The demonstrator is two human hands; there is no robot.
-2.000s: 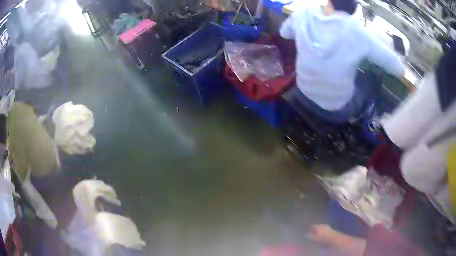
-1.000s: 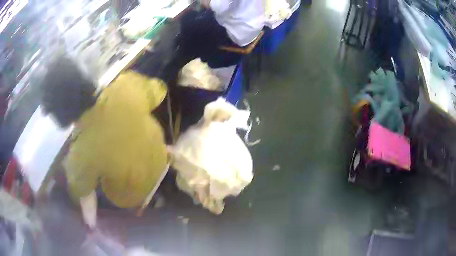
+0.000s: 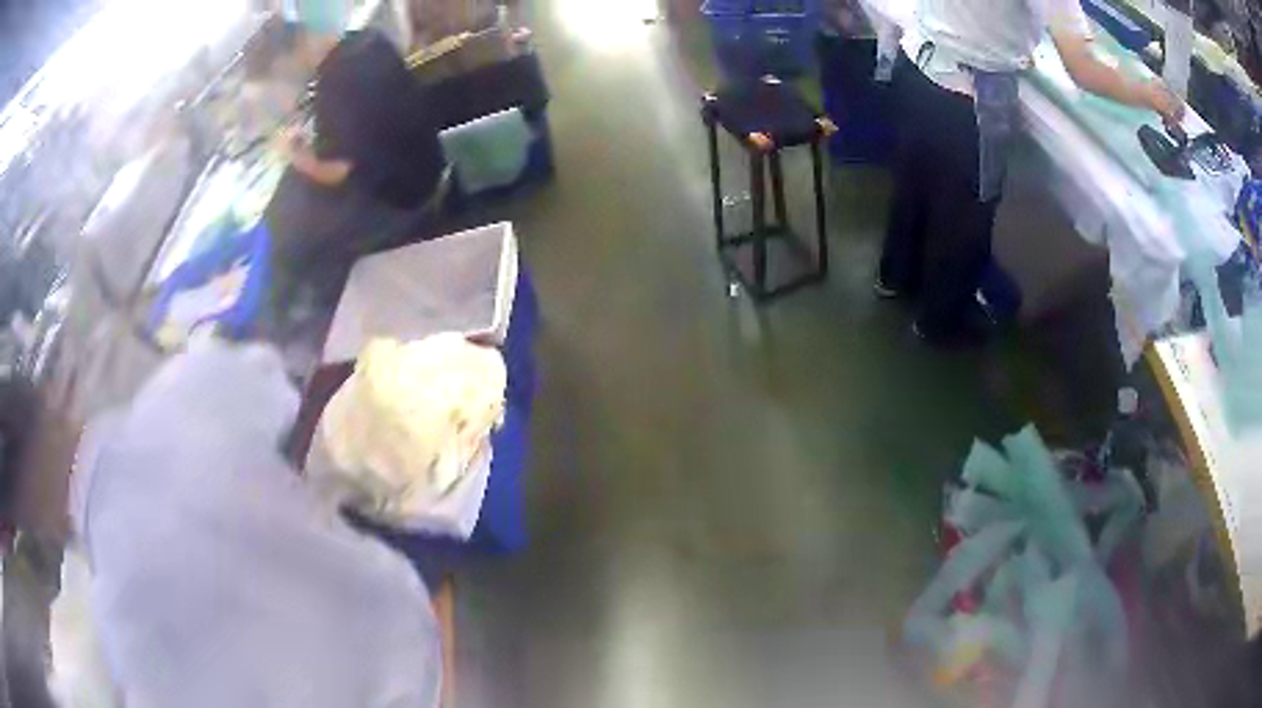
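Neither of my hands is in the picture. Nearest in front are a blue bin [image 3: 511, 477] at centre left with a heap of cream cloth [image 3: 415, 408] on it, and a pale open bin [image 3: 422, 291] just behind the heap. At the lower right lies a pile of pale green fabric strips [image 3: 1031, 581] with some red and yellow bits. The picture is blurred, so the cloth's details cannot be told.
A person in pale clothing [image 3: 249, 539] sits at the lower left; another in black [image 3: 374, 118] sits behind. A dark stool [image 3: 768, 125] stands in the aisle. A standing person [image 3: 969, 111] works at the right table, where pale cloth [image 3: 1107, 187] hangs over the edge.
The view has swung and moved along the aisle. The person in yellow and the pink-topped item are out of the picture; the stool and the standing person at the right have come in.
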